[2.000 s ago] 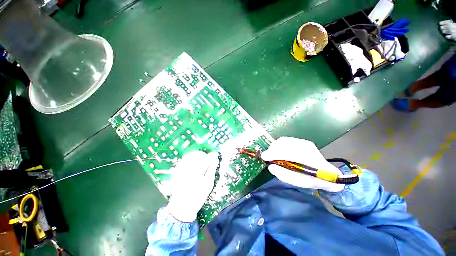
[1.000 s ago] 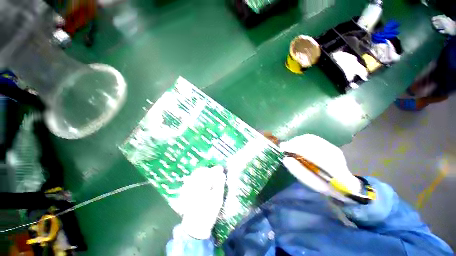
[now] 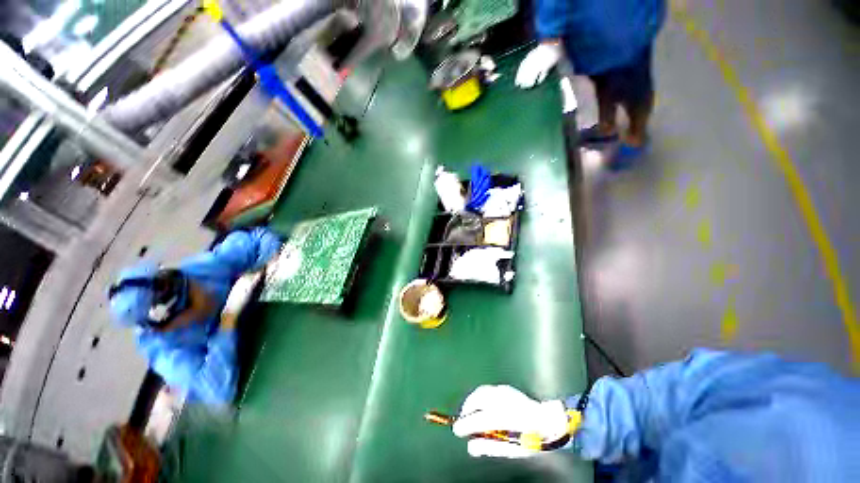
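Note:
My right hand [image 3: 509, 420], in a white glove, is at the bottom of the view over the green bench. It is closed around the soldering iron [image 3: 439, 418], whose brown-orange shaft and tip point left. My left hand is not in view, nor is the board it was on. The round tip-cleaning tin [image 3: 409, 303], yellow with greyish-brown contents, stands beyond my right hand. The black parts tray [image 3: 436, 257] lies beside the tin, holding white cloths, a yellow item, a blue bundle and a white bottle [image 3: 449, 190].
A person in blue [image 3: 203, 283] leans at the bench's left side over another green circuit board [image 3: 321, 257] on a dark base. Another person [image 3: 603, 38] stands at the far right edge. A second tin [image 3: 459, 83], a duct [image 3: 217, 71] and an orange-brown panel [image 3: 264, 186] are farther off.
The view has swung along the bench to the right. The circuit board and my left hand have left the picture. My right hand still holds the iron, now away from that board.

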